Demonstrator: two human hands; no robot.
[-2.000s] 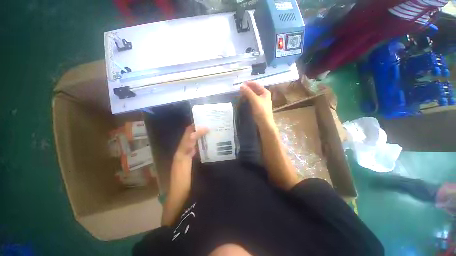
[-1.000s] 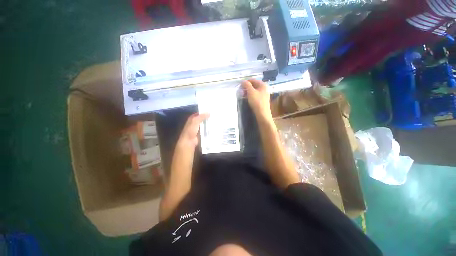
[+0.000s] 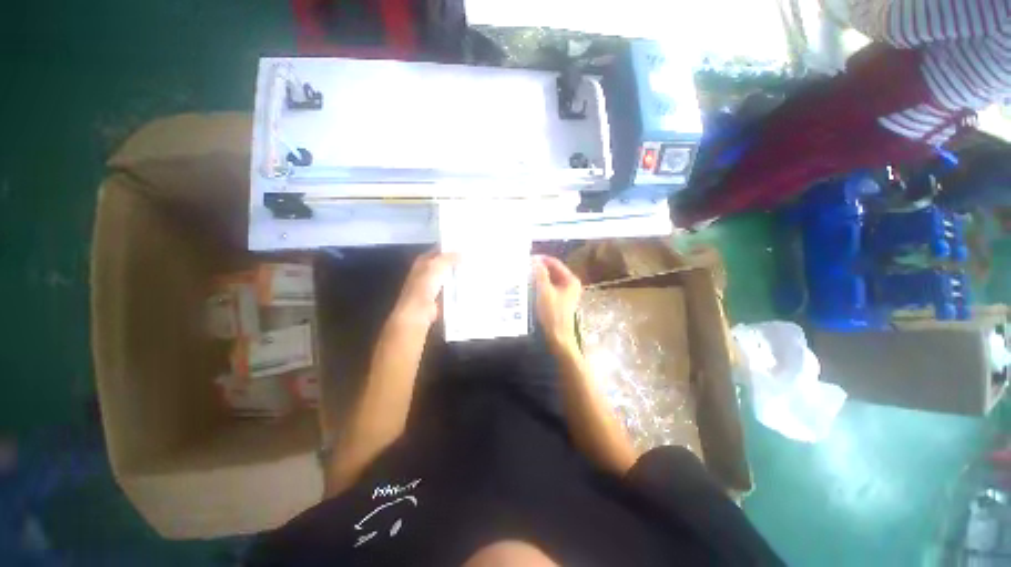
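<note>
A white retail box with black text and a barcode is between my hands, its far end at the near edge of the sealer. My left hand holds its left side. My right hand holds its right side. Clear film reaches from the box's far end over the sealer's near edge; its outline is hard to see. The white board of the heat sealer lies in front of me. The sealing arm lies low along the near side. The blue-grey control box is at the right end.
At left, an open brown carton holds orange-and-white packs. At right, a shallower carton holds clear film scraps. A white plastic bag lies on the green floor beyond it. A person in a striped sleeve is at upper right, near blue equipment.
The box has moved away from me, up to the sealer's edge. My right hand has come down from the sealer's near edge to the box's right side. The view has shifted.
</note>
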